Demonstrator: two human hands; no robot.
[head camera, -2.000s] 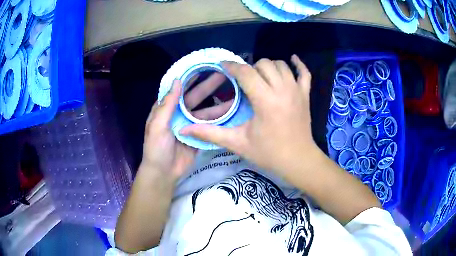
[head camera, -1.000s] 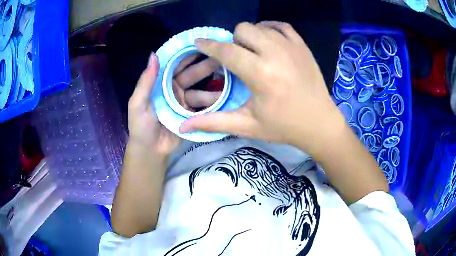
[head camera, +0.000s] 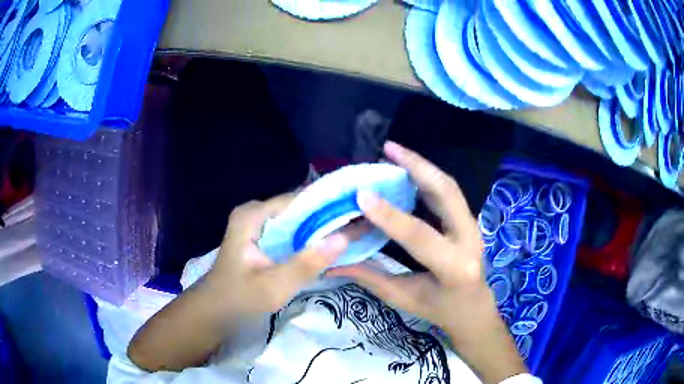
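Observation:
A pale-blue wide ring with a darker blue band around its centre hole, a flange-and-collar assembly (head camera: 307, 206), is held tilted over the lap. My left hand (head camera: 262, 262) grips its left and lower edge, with the thumb near the hole. My right hand (head camera: 435, 247) is on its right side, with a finger on the face by the hole and the thumb below. The fingers behind the ring are partly hidden.
A blue flange tray (head camera: 112, 90) holds wide rings at upper left, above translucent purplish crates (head camera: 82, 202). Rings are heaped (head camera: 502, 52) on the bench (head camera: 300, 41) at upper right. A blue collar bin (head camera: 574, 247) with narrow hoops is low at right.
The ring has gone from facing the camera to steeply tilted, and its blue band now shows. Both hands have shifted their grip. The view has moved, showing more of the bench and heaped rings.

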